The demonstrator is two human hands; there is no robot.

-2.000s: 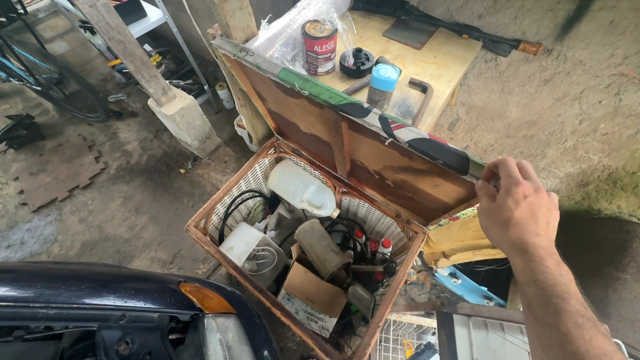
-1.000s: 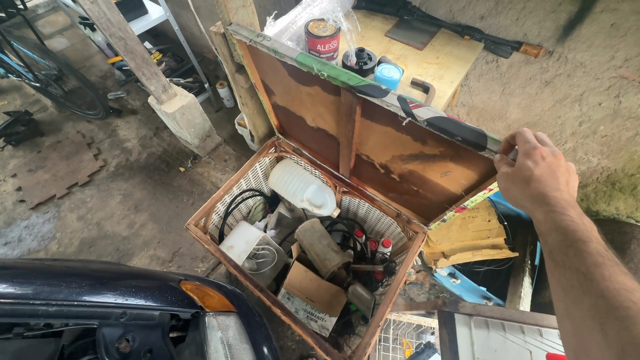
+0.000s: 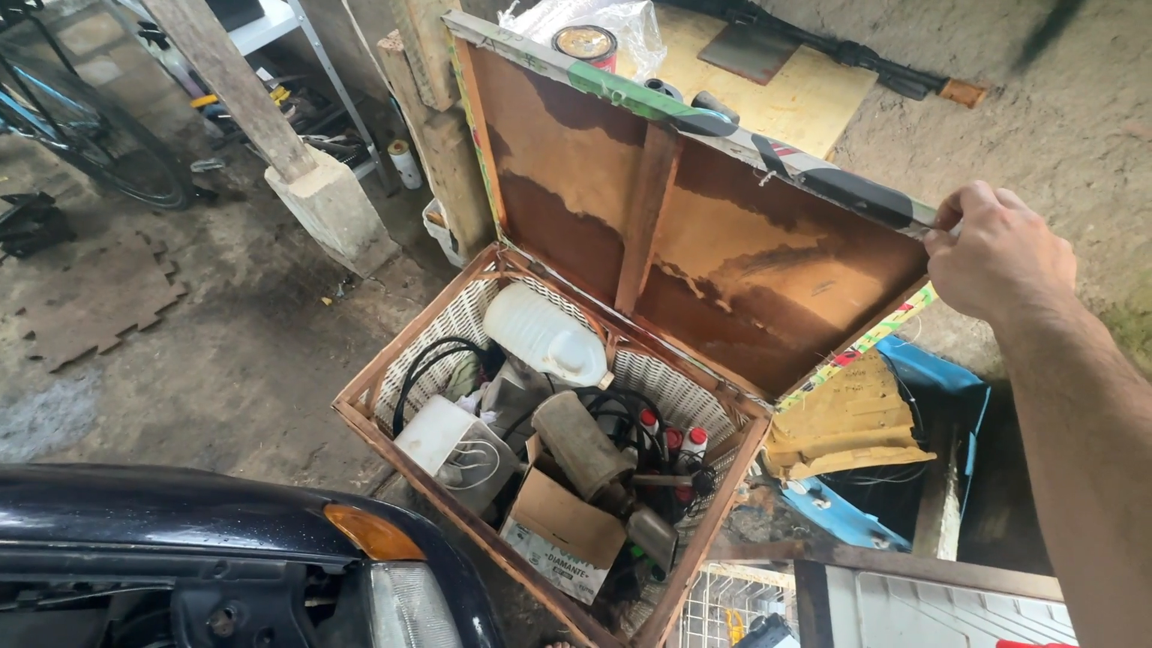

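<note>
My right hand grips the upper right corner of a hinged wooden lid, which stands raised with its stained brown underside showing. Below it is a wicker basket with a wooden rim. Inside lie a translucent plastic jug, a white box with a cable, a metal canister, black hoses, an open cardboard box and several red-capped bottles. My left hand is out of view.
A dark car's front with its headlight is at lower left. A wooden post on a concrete footing stands behind. A table holds a paint can. A wire rack is at lower right.
My right hand has swung the lid further up and toward the right; more of its underside shows. The lid now hides most of the black and blue containers on the table behind.
</note>
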